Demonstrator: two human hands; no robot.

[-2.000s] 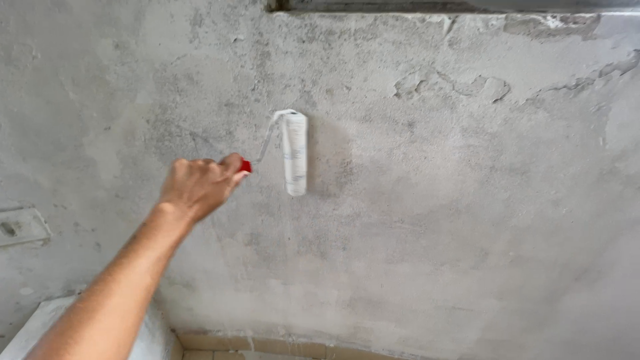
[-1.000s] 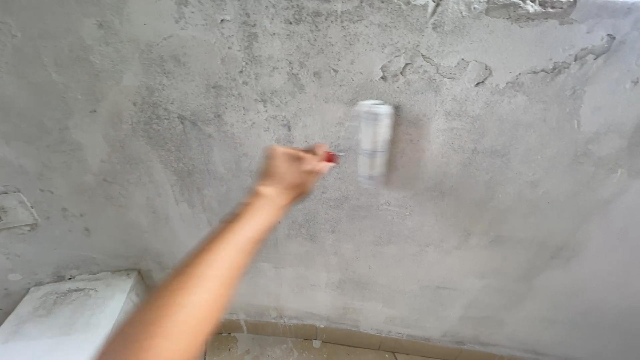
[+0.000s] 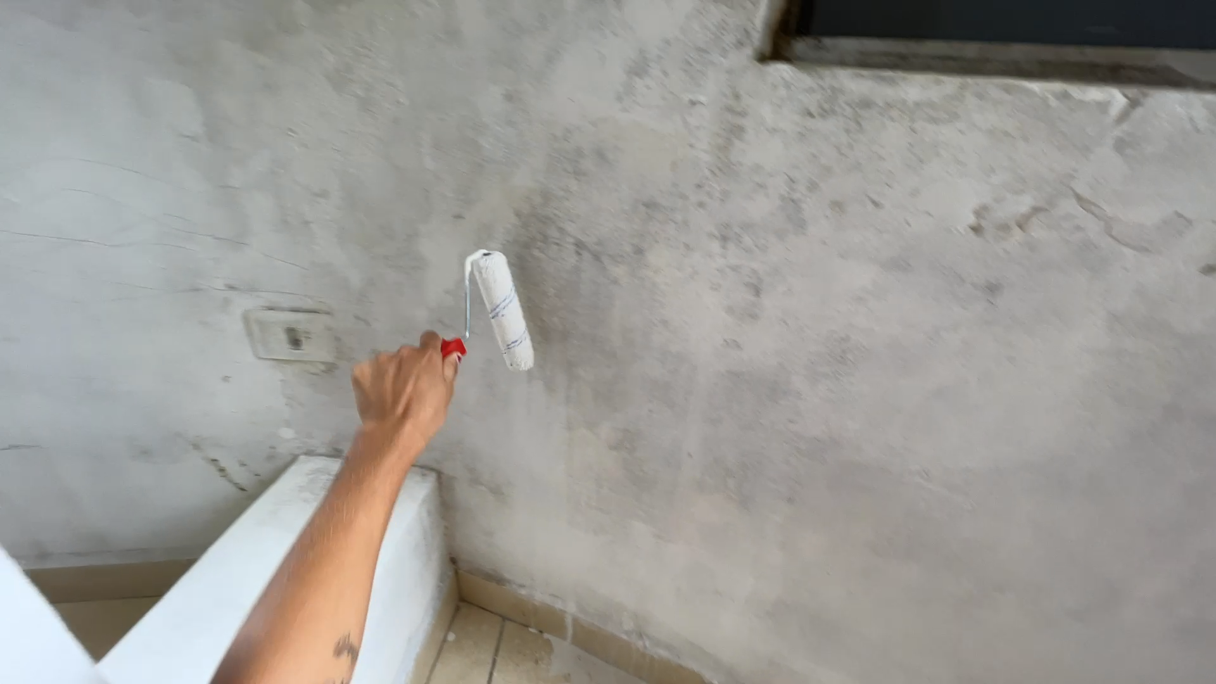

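My left hand [image 3: 407, 385], reaching up from the bottom edge, is closed around the red handle [image 3: 454, 350] of a paint roller. The thin metal frame [image 3: 467, 299] rises from the handle and bends over to the top of the roller cover. That white cover [image 3: 503, 311], with blue stripes, tilts slightly and lies at or just off the grey, patchy plastered wall [image 3: 807, 380]; contact cannot be told. Most of the handle is hidden in the fist. My right hand is out of view.
An electrical wall plate [image 3: 294, 335] is left of my hand. Below, a low white ledge [image 3: 399, 541] meets the wall. A recessed opening [image 3: 997, 59] is at the upper right, peeling plaster [image 3: 1111, 223] beneath it. Beige skirting [image 3: 541, 613] runs above floor tiles [image 3: 470, 641].
Between the two earlier frames, my left hand and the roller moved right along the wall. Now they are back to the left, near the wall plate. The view has also shifted.
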